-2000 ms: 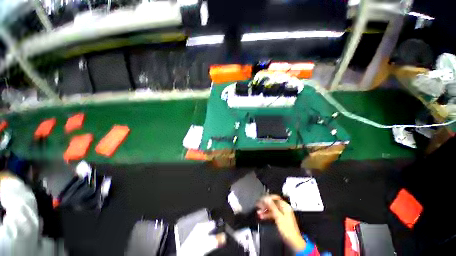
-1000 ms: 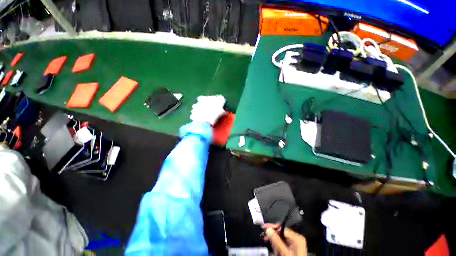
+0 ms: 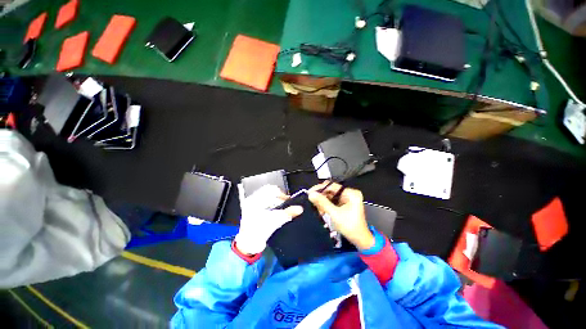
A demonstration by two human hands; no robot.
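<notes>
My left hand (image 3: 260, 220), in a white glove, holds a flat black box (image 3: 297, 236) by its upper left part, close to my body. My right hand (image 3: 342, 211), bare, pinches a thin black cable (image 3: 335, 166) at the box's upper edge. The fingers hide whether the plug is in. A dark flat box with a white piece (image 3: 347, 153) lies just beyond my hands. A pale box (image 3: 262, 181) lies partly behind my left hand. Another dark box (image 3: 202, 195) lies to its left. A white plate (image 3: 429, 172) lies to the right.
A stack of boxes (image 3: 96, 115) lies at left beside a person's pale sleeve (image 3: 51, 212). Orange pads (image 3: 250, 62) lie on the green surface. The raised green table (image 3: 321, 26) holds a dark box (image 3: 430, 42) and cables. At right, a box (image 3: 498, 252) overlaps a red pad.
My left hand has come back from the orange pad on the green surface and now holds a black box. My right hand has moved beside it with the cable. The view has tilted down.
</notes>
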